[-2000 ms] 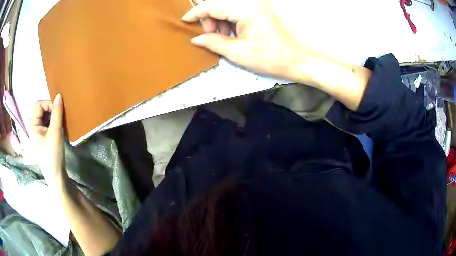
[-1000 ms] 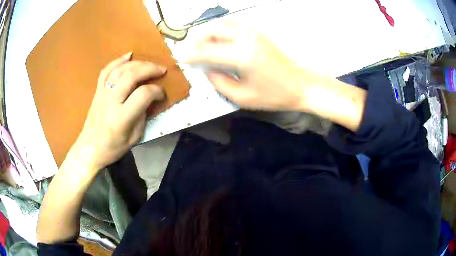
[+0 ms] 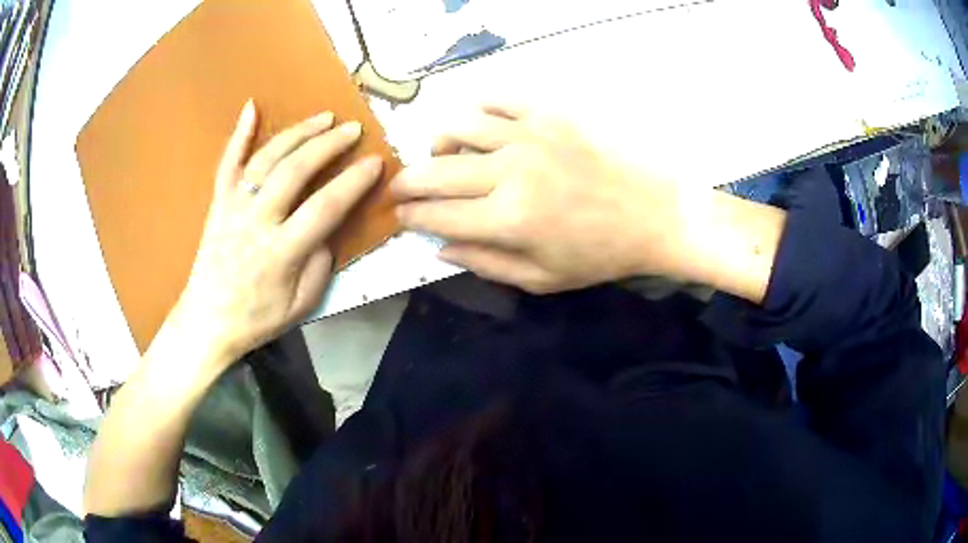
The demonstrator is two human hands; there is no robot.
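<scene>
The orange-brown panel [image 3: 170, 127] lies flat on the white machine table [image 3: 594, 64], left of centre, its top cut off by the picture's edge. My left hand [image 3: 281, 223] rests on its lower right part, palm down, fingers spread. My right hand [image 3: 531, 202] is at the panel's right edge, its fingertips touching or nearly touching the corner. Whether the fingertips pinch anything there is hidden. No white piece can be told apart under the panel.
A yellow worn patch [image 3: 387, 85] and silver plate [image 3: 472, 46] lie beyond my hands. A red cord [image 3: 833, 37] is at the upper right. Grey-green cloth [image 3: 228, 414] hangs at lower left, a pink strip [image 3: 42, 308] above it. Clear plastic [image 3: 886, 186] lies at the right.
My left hand has moved from the panel's lower left edge onto its lower right part. The panel shifted away from my right hand, which came down and back to its right edge.
</scene>
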